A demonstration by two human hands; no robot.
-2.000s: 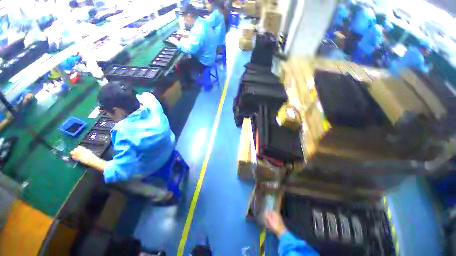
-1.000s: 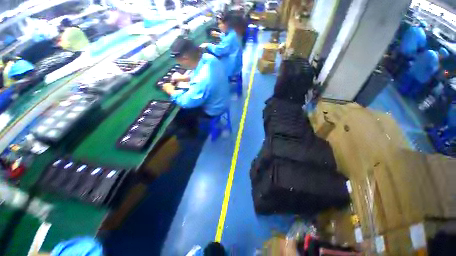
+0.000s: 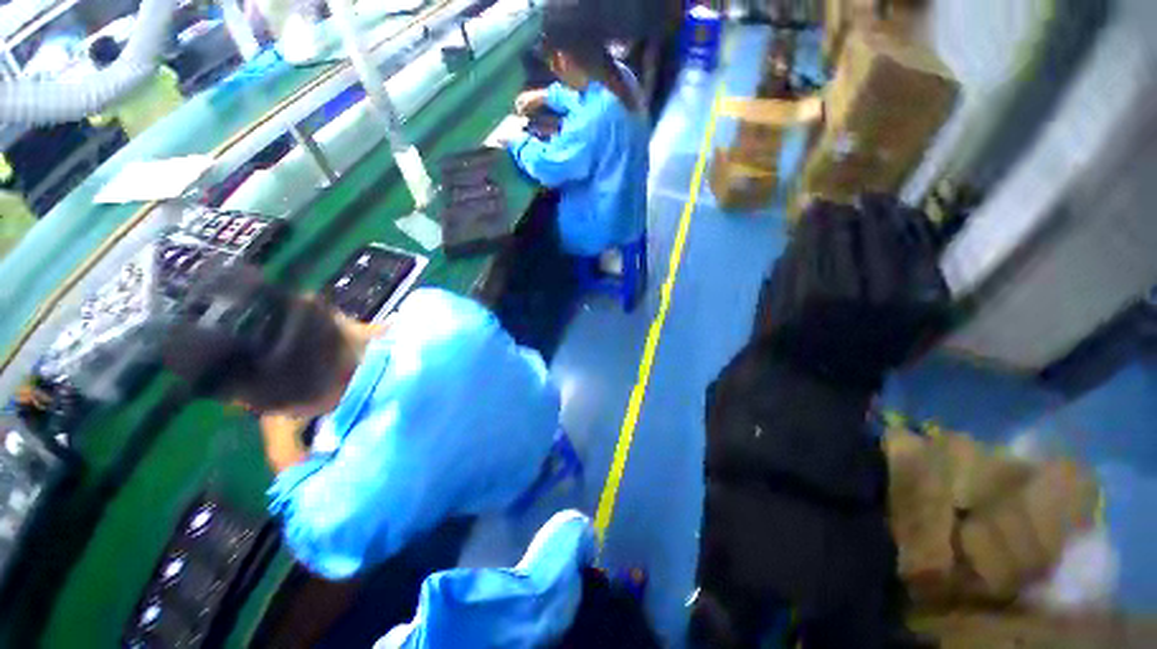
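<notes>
Neither of my hands can be made out. A light blue sleeve, probably mine, shows at the bottom edge, blurred, with no clear hand at its end. Nearest on the right is a long, tall row of black stacks, apparently trays, on the blue floor. On the left, a black pocketed tray with small pale spots lies on the green bench. Another dark tray with a white edge and a dark tray stack lie farther along it.
A seated worker in a blue smock is close on the left; another worker sits farther ahead. A yellow floor line runs along the aisle. Brown cartons stand ahead, with more cardboard at the right beside a pale pillar.
The view has moved forward along the aisle. The seated workers and black stacks are nearer. The hand seen at the bottom right two seconds ago is gone; a blue sleeve shows at bottom centre.
</notes>
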